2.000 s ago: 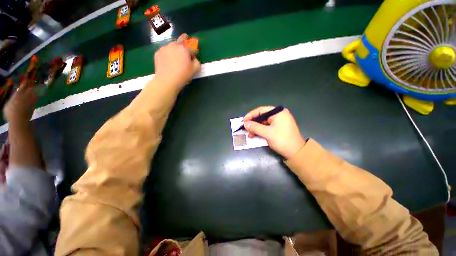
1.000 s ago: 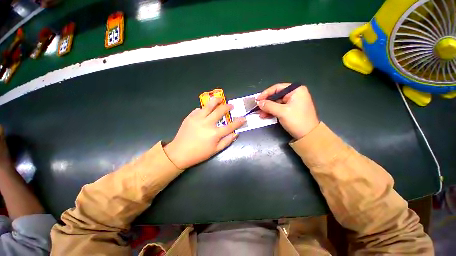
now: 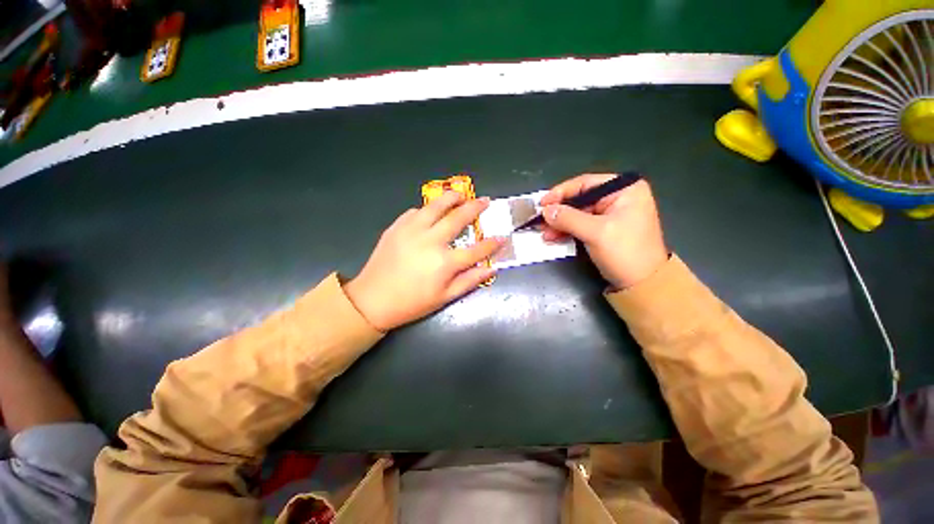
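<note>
An orange unit lies on the dark green worktop, its top end and right edge showing past my fingers. My left hand lies over it, with fingertips reaching the left edge of the white sticker sheet. The sheet lies flat beside the unit and has grey patches. My right hand holds black tweezers like a pen, the tip low at the sheet. Whether a sticker is on the tip cannot be told. Most of the unit's face is hidden under my left hand.
A white strip separates the worktop from the green belt. Orange units are on the belt at upper left. A yellow and blue fan stands at right, its white cord running down. Another person's arm is at far left.
My left hand has come back from the belt to the worktop and now lies on an orange unit beside the sheet. The sheet is turned and lies higher. Over the last second both hands barely move.
</note>
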